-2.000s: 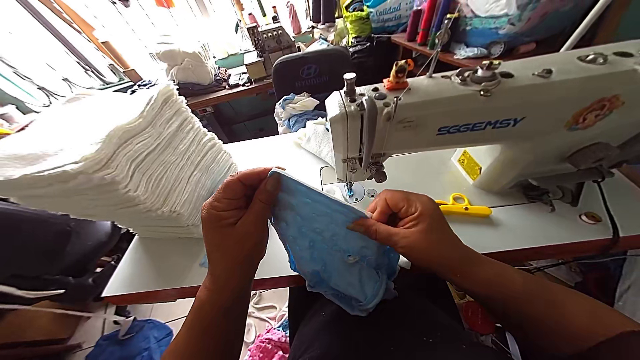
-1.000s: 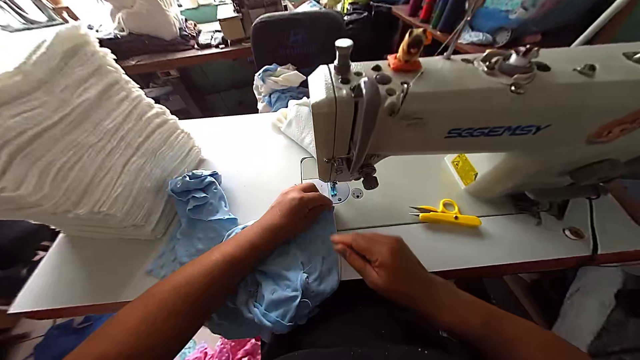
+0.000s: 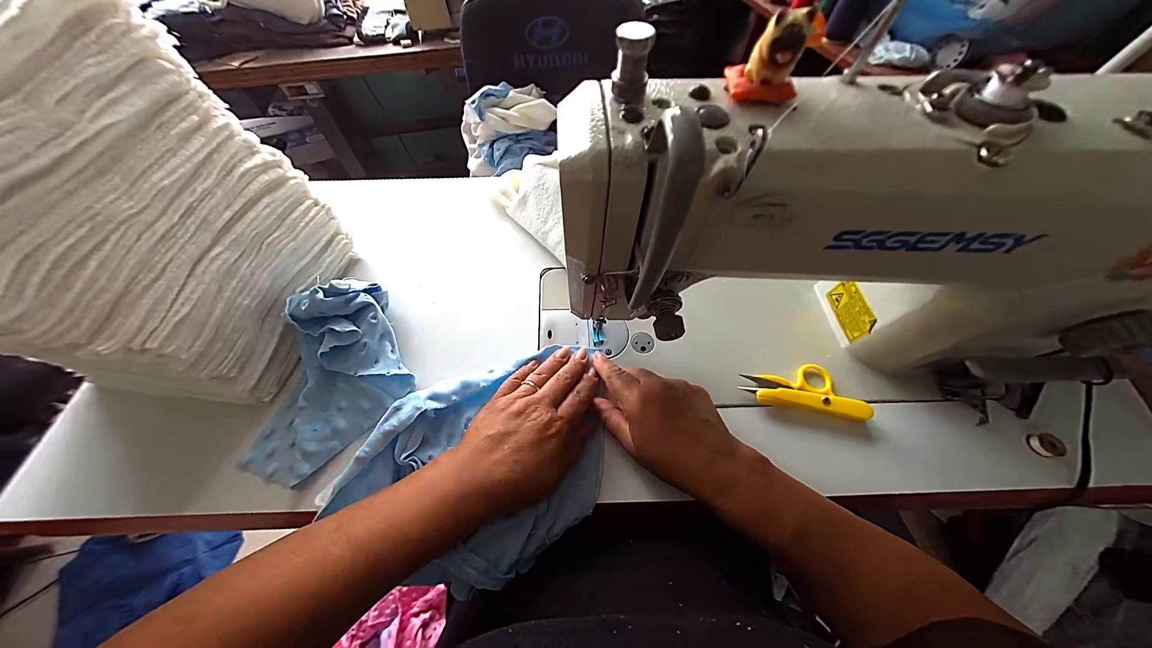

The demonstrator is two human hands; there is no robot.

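Observation:
Light blue dotted fabric lies on the sewing machine's bed, its far edge just in front of the presser foot. My left hand rests flat on this fabric, fingers together and pointing at the foot. Beside it, my right hand has its thumb and fingertips at the cloth's right edge, touching or nearly touching my left fingertips. Above stands the white industrial sewing machine. Another piece of blue dotted fabric lies crumpled to the left. The underside of the cloth beneath my left palm is hidden.
A tall stack of white cloths fills the left of the white table. Yellow thread snips lie right of my hands, with a small bobbin farther right. White cloth sits behind the machine head, near a chair back.
The blue fabric, held up in both hands two seconds ago, now lies on the machine bed. Since one second ago, my right hand has moved in to the cloth's edge near the foot.

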